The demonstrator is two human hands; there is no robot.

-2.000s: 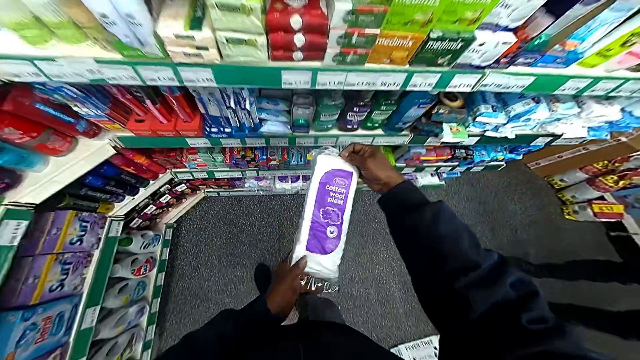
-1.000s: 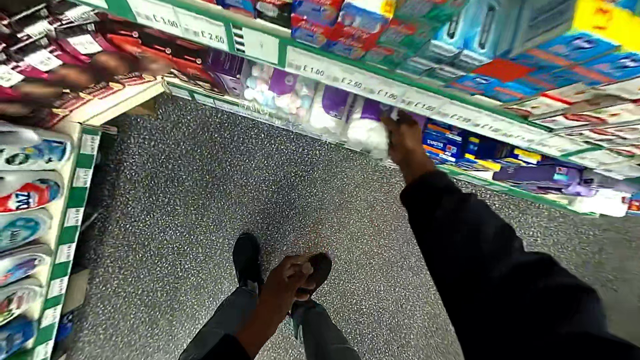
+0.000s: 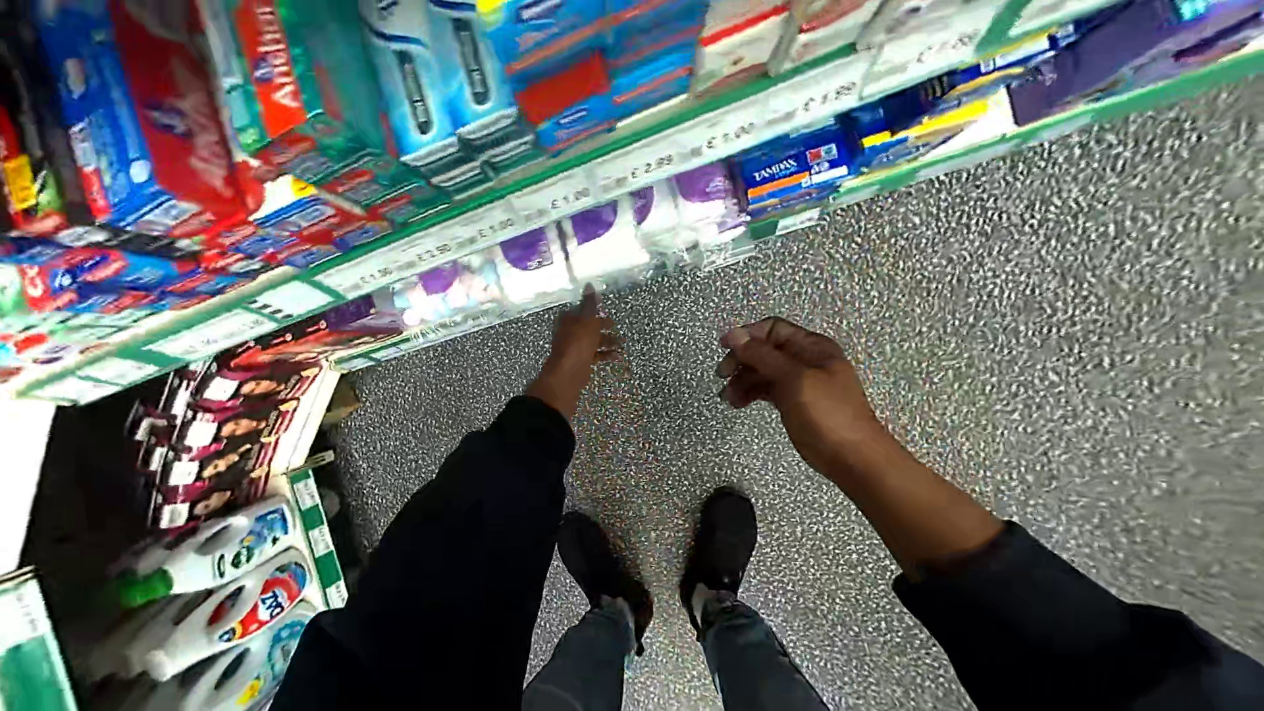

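Observation:
My left hand point(image 3: 581, 346) reaches up to the front of the bottom shelf, its index finger close to a white and purple cotton wool pack point(image 3: 604, 242); whether it touches the pack is unclear. The fingers are apart and hold nothing. Over the grey floor to the right, my right hand point(image 3: 790, 370) is raised with curled fingers and thumb near each other, and nothing shows in it. Beside the pack stand another white and purple pack point(image 3: 533, 262) and a bag of coloured cotton balls point(image 3: 449, 286). A blue Tampax box point(image 3: 795, 168) lies farther right.
The green shelf edge with price labels point(image 3: 553, 193) runs across above the packs. Toothpaste boxes point(image 3: 168, 109) crowd the upper left shelf. Hair dye boxes point(image 3: 222, 434) and white detergent bottles point(image 3: 262, 602) stand at the lower left. My shoes point(image 3: 726, 538) are on the speckled floor.
Two seconds ago both hands held a cotton wool pack; now neither does. Since one second ago my right hand has come away from the bottom shelf, and my left hand has moved up to it.

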